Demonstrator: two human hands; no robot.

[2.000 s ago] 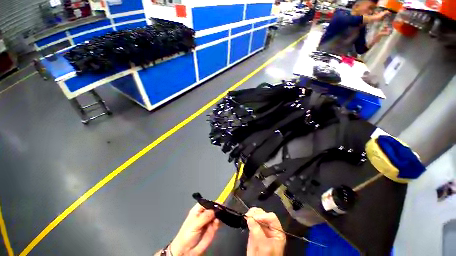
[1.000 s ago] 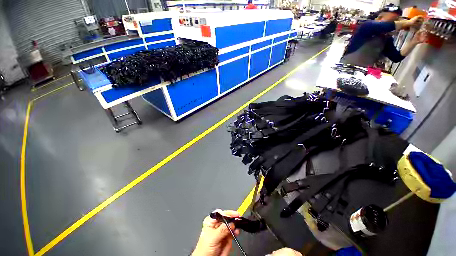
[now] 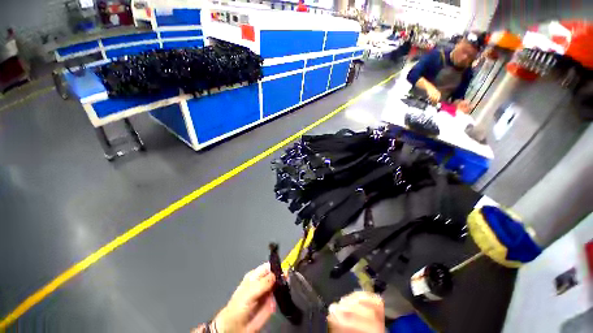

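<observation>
My left hand [image 3: 248, 300] holds a black strap [image 3: 283, 286] between thumb and fingers, low in the middle of the view. The strap's end points up. My right hand [image 3: 356, 313] is closed beside it, cut off by the bottom edge and blurred. A blurred thin streak shows between the hands; I cannot tell clearly what the right hand grips. A jar [image 3: 432, 281] with black contents and a whitish label stands on the dark table [image 3: 481, 300]. A heap of black straps [image 3: 351, 170] with shiny metal fittings lies beyond my hands.
A yellow-rimmed bowl [image 3: 487, 242] holds a dark blue cloth [image 3: 513, 235], with a thin stick [image 3: 468, 261] beside it. A person [image 3: 445, 71] stands at a white table [image 3: 478, 144]. Across the aisle, a strap pile [image 3: 185, 70] lies on a blue-and-white machine [image 3: 227, 120]. A blue tote [image 3: 409, 324] is low down.
The view has turned, shifting the scene leftward. The strap in my left hand has tilted upright. My right hand has come back into fuller view. The other person's hands have lowered to the white table.
</observation>
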